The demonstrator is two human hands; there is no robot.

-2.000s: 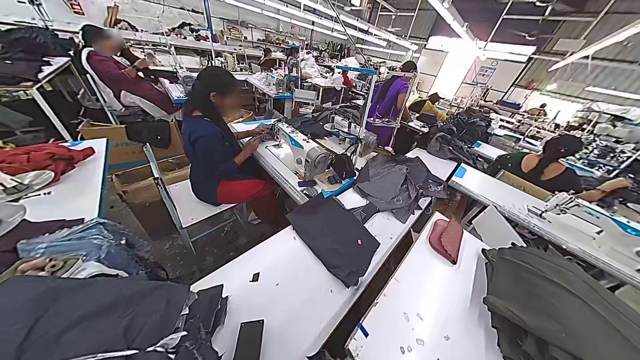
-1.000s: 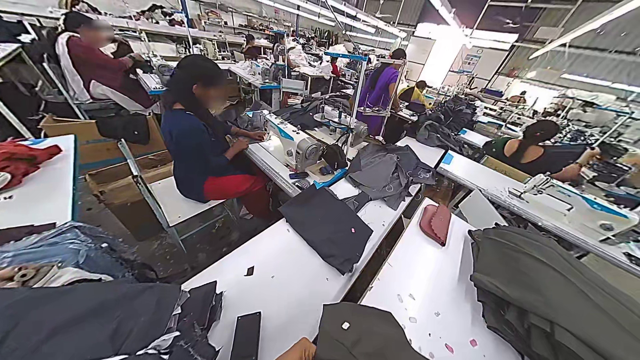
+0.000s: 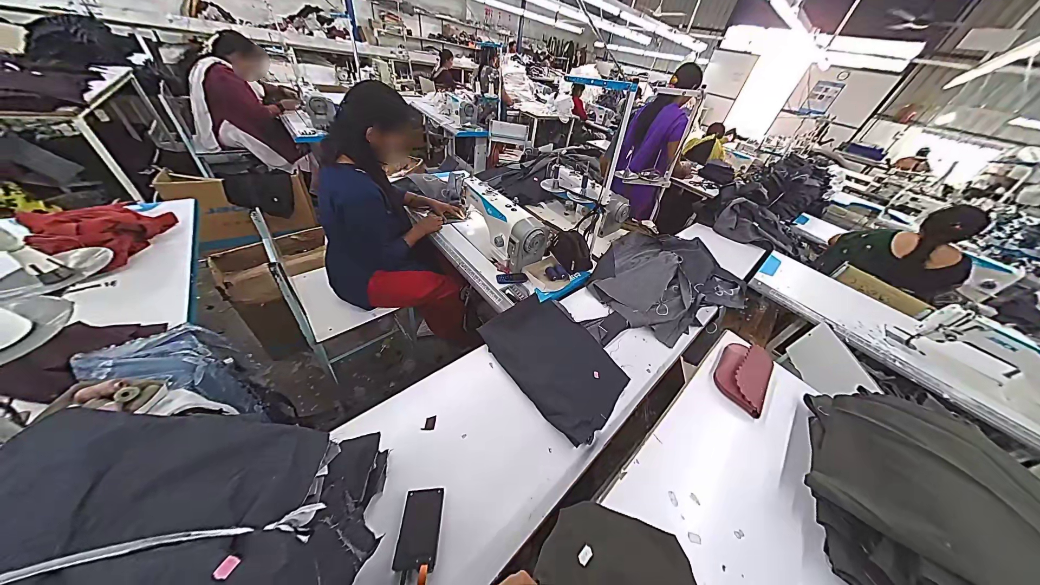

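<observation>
At the bottom edge, a sliver of my left hand (image 3: 517,578) shows against the left edge of a dark olive cloth piece (image 3: 613,546); its grip is cut off by the frame. The cloth bears a small pale sticker and lies across the gap between two white tables. My right hand is out of view. To the right lies a pile of olive cloth pieces (image 3: 918,479). A black flat rectangular object (image 3: 418,528) lies left of my hand, with a small orange thing at its lower end. Dark grey cloth (image 3: 146,479) is stacked at the lower left.
A folded dark cloth (image 3: 556,366) and crumpled grey cloth (image 3: 662,280) lie on the white table (image 3: 479,439). A red pouch (image 3: 743,378) rests on the right table (image 3: 699,487). Beyond, a person in blue (image 3: 357,219) sits at a sewing machine (image 3: 508,227).
The olive cloth piece at the bottom centre, not seen two seconds ago, came into view with part of a hand. Since one second ago, less of that hand and cloth shows.
</observation>
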